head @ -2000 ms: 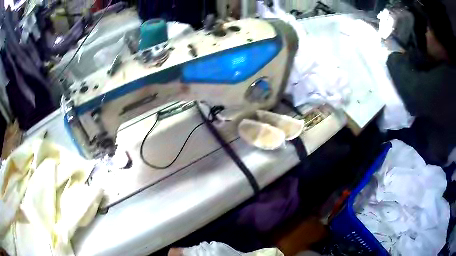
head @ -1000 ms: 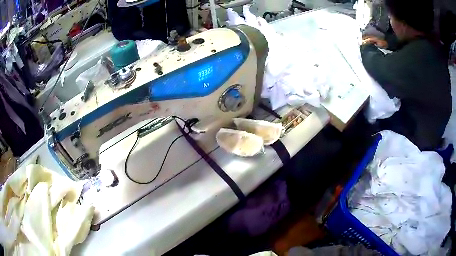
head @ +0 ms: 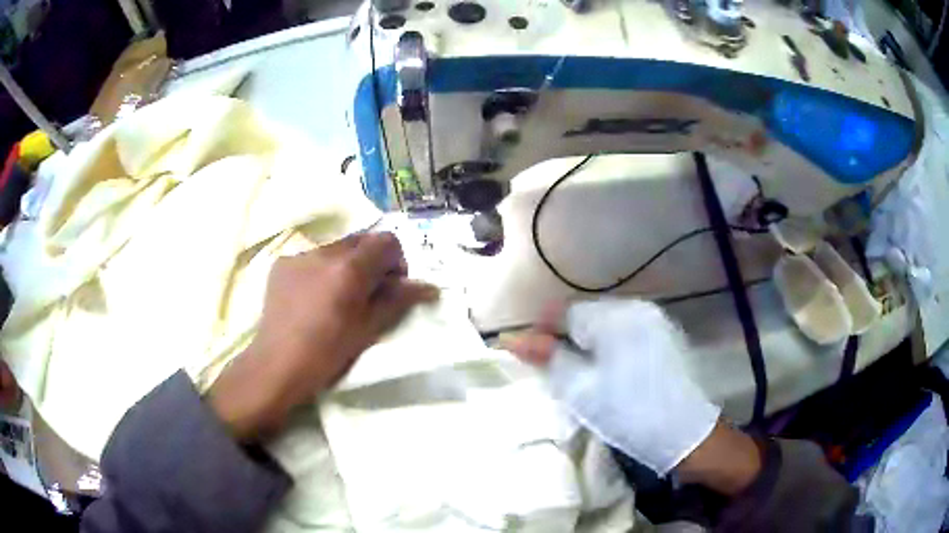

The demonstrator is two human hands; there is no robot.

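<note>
The cream garment piece (head: 447,416) lies in folds from the left of the table over its front edge. The lockstitch sewing machine (head: 645,115) stands behind it, with glare around the presser foot (head: 421,213). My left hand (head: 328,312) is bare and rests on the cream cloth just in front of the needle area, fingers bent; whether it pinches the cloth is unclear. My right hand (head: 630,380), in a white glove with bare fingertips, is at the right edge of the cloth. Its fingertips are blurred, so its grip cannot be told.
Two cream oval cups (head: 817,297) lie at the table's right end. A black cable (head: 583,283) loops on the machine bed (head: 624,234). A black strap (head: 741,302) crosses the tabletop. A blue basket (head: 885,442) with white cloth stands at the lower right.
The view has turned left and closer to the needle area. Both hands have come into view at the machine, and cream cloth now lies in front of the needle and over the table's front edge.
</note>
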